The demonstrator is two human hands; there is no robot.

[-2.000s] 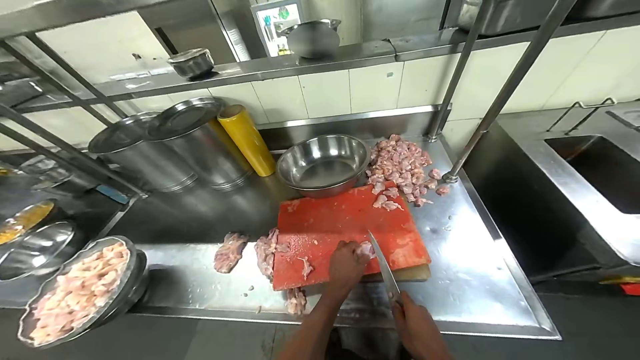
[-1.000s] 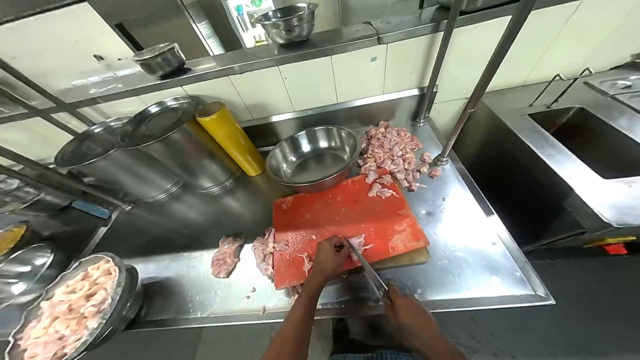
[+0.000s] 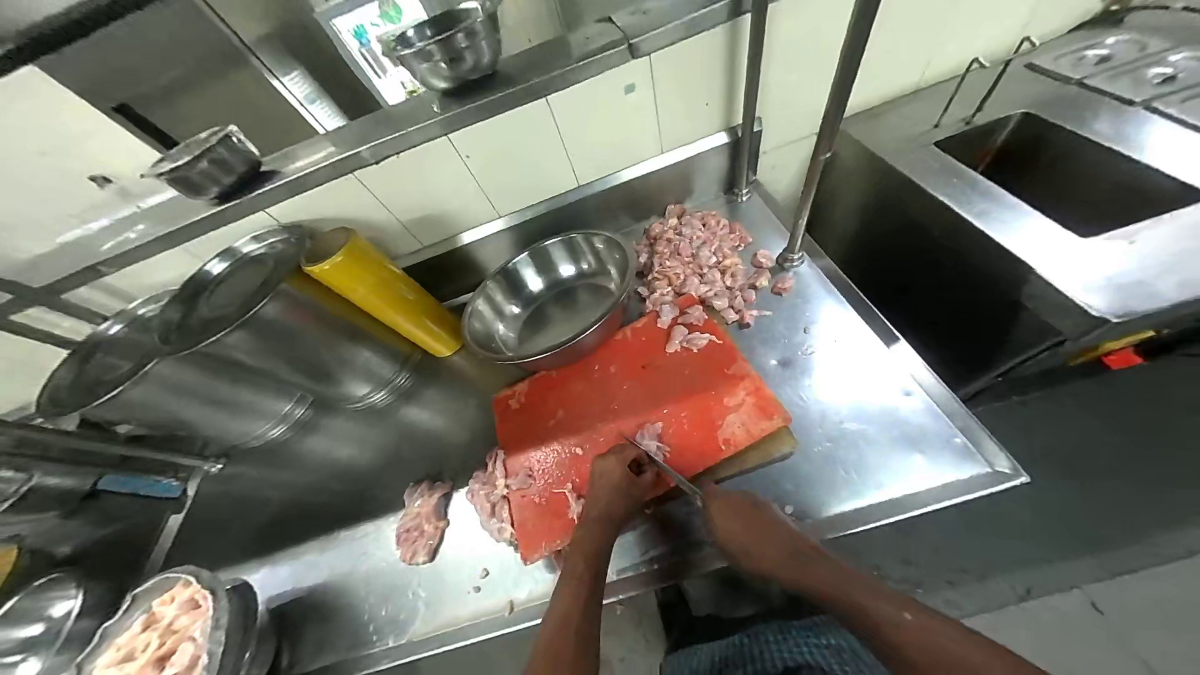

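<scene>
My right hand (image 3: pixel 745 525) is closed on the handle of a knife (image 3: pixel 677 480), whose blade points up and left over the red cutting board (image 3: pixel 609 394). Beside the blade tip, my left hand (image 3: pixel 622 473) has its fingers bent at the board; whether meat is pinched in them is hidden. A small piece of raw meat (image 3: pixel 650 441) lies against the blade. Cut meat pieces (image 3: pixel 694 262) are heaped beyond the board, a few on its far corner. Larger raw pieces (image 3: pixel 492 497) rest at the board's left edge, and another slab (image 3: pixel 423 522) lies farther left on the steel counter.
An empty steel bowl (image 3: pixel 551 300) sits behind the board. Left of it are a yellow cylinder (image 3: pixel 384 292) and large steel pots (image 3: pixel 309 337). A bowl of raw meat (image 3: pixel 159 628) is at the lower left. Metal posts (image 3: pixel 825 141) rise behind the counter's right part.
The knife was lower along the board's right side two seconds ago, and its tip is now beside my left fingers. The view has shifted somewhat.
</scene>
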